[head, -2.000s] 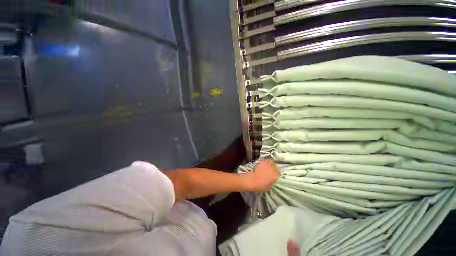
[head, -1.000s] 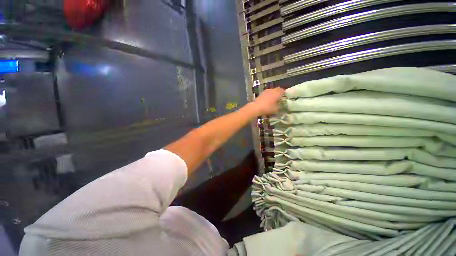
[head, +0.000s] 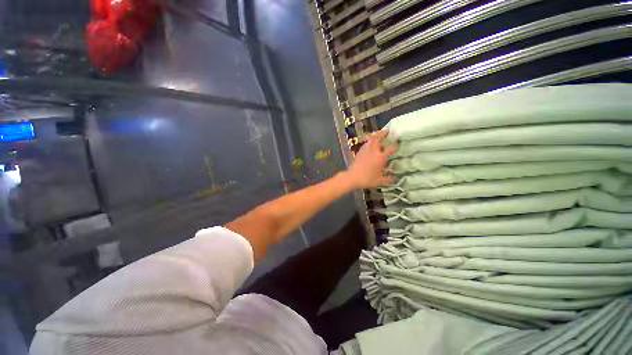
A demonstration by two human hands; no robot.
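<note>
The light green curtain panel (head: 513, 173) lies in long parallel folds across the right of the head view. Its pleated heading (head: 388, 274) is bunched at the lower left end, with separate pinched pleat ends above. My left hand (head: 372, 163) is stretched out at the upper pleat ends, touching them with its fingers apart. Whether any cloth is pinched between the fingers is hard to tell. More green cloth (head: 416, 336) lies fanned at the bottom edge. My right hand is out of the picture.
Shiny metal bars (head: 485, 48) of a rack run under and beyond the curtain, with a slatted edge (head: 346, 104) at their left. Grey floor (head: 201, 152) with yellow marks lies left. Red bundles (head: 114, 41) and a blue screen (head: 17, 132) are farther off.
My left hand has let go of the bunched lower heading and moved up to the upper pleat ends, where its fingers have spread. A fingertip at the bottom edge has gone from view.
</note>
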